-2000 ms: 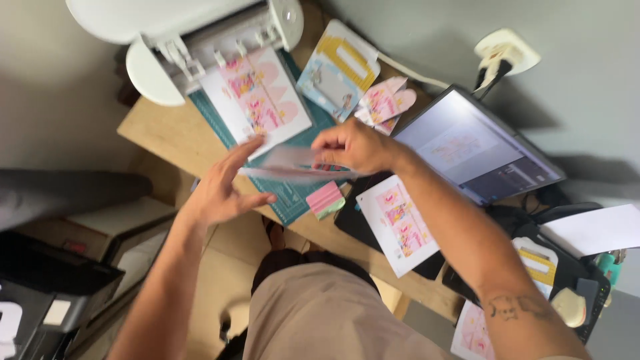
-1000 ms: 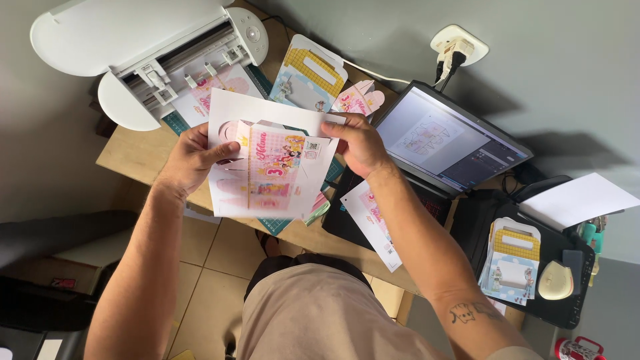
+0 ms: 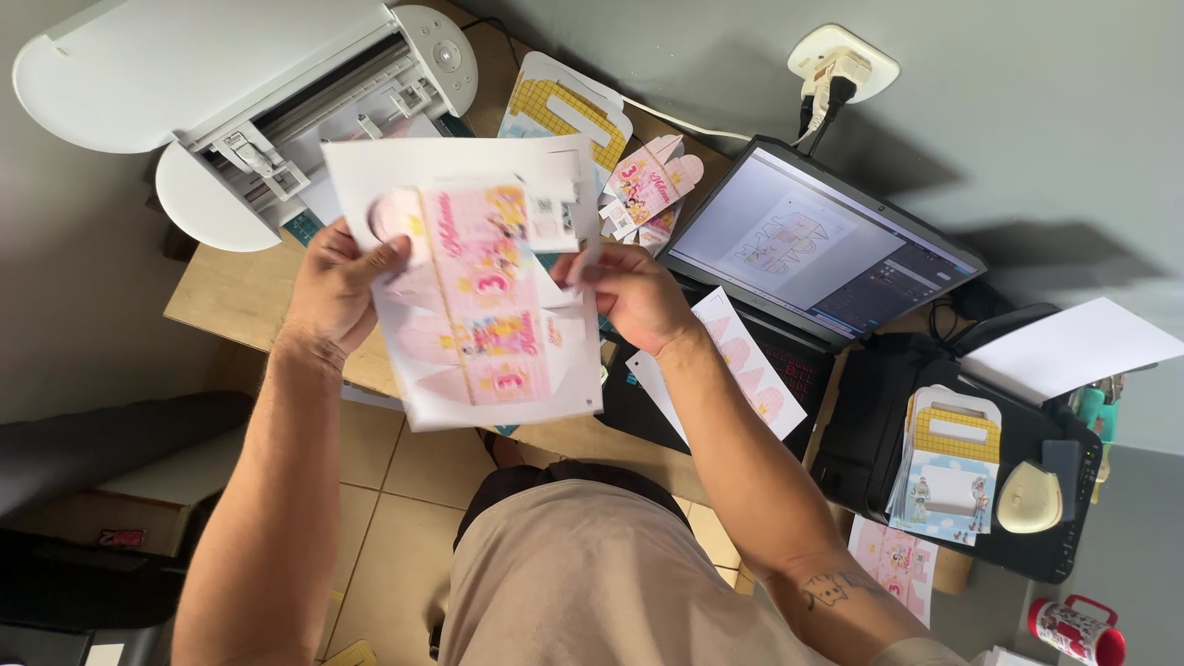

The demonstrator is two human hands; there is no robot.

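Observation:
My left hand (image 3: 342, 287) grips the left edge of a white paper sheet (image 3: 490, 287) printed with pink box shapes, its thumb on top. At the sheet's right side, my right hand (image 3: 620, 282) pinches the edge near a cut opening, partly blurred. The sheet hangs over the wooden desk, in front of a white cutting machine (image 3: 324, 120) that has another printed sheet in it. Beyond my right hand lie small pink cut-out boxes (image 3: 652, 180).
An open laptop (image 3: 823, 240) has a printed sheet (image 3: 749, 370) across its keyboard. On a black printer (image 3: 865, 444) are stacked yellow-and-blue card cut-outs (image 3: 948, 462). A wall socket (image 3: 842, 69) holds plugs. A red-and-white mug (image 3: 1078, 634) stands at lower right.
The sheet, seen nearly edge-on two seconds ago, now faces the camera, spread between both hands. Its cut part stands away from the sheet near my right hand.

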